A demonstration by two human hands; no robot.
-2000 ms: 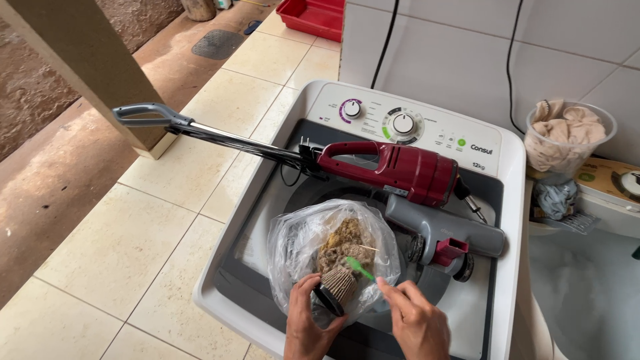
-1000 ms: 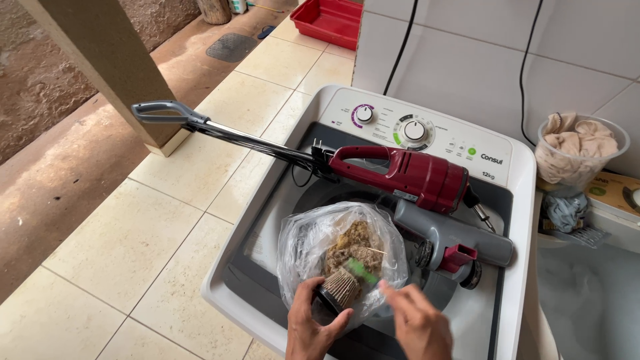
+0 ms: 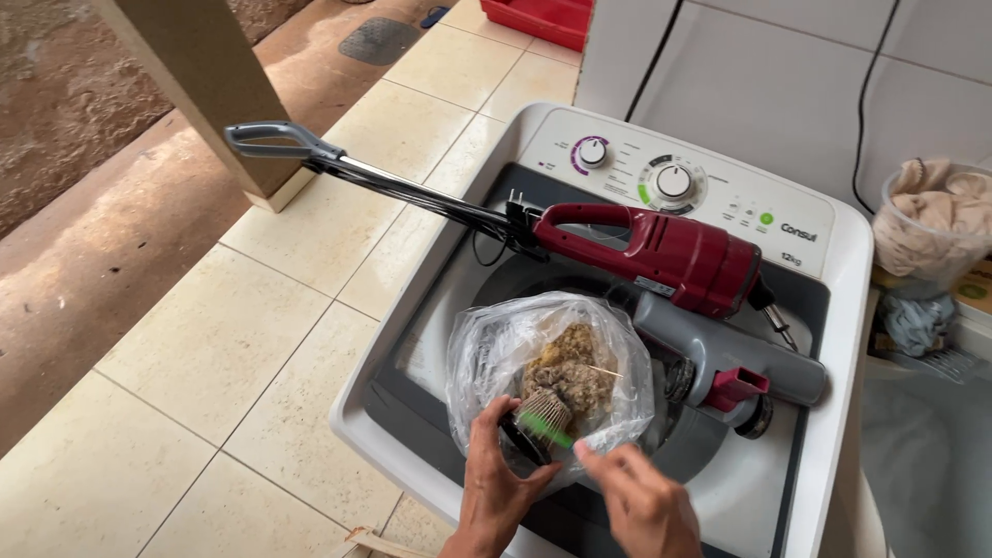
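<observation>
My left hand (image 3: 496, 473) grips the black rim of a pleated vacuum filter (image 3: 545, 411), tilted over an open clear plastic bag (image 3: 496, 349). Clumps of grey-brown dust and debris (image 3: 577, 372) lie inside the bag, against the filter's far end. My right hand (image 3: 643, 496) holds a small green brush (image 3: 549, 428), its head blurred against the pleats. The bag rests on the lid of a Consul washing machine (image 3: 752, 477). Behind it lies the dark red vacuum cleaner body (image 3: 682, 256) with its grey handle (image 3: 271, 141), and beside that a grey floor nozzle (image 3: 744, 356) with black wheels.
The washer's control panel (image 3: 620, 182) runs along the back, below a tiled wall with hanging black cords. At right, a clear tub of beige cloths (image 3: 930, 217) stands by a basin (image 3: 914, 457). A post (image 3: 201, 93) and a red tray (image 3: 542, 19) are beyond the tiled floor.
The green brush has shifted over the filter's pleats, and my right hand with it. My left hand keeps its hold on the filter. The vacuum parts lie as before.
</observation>
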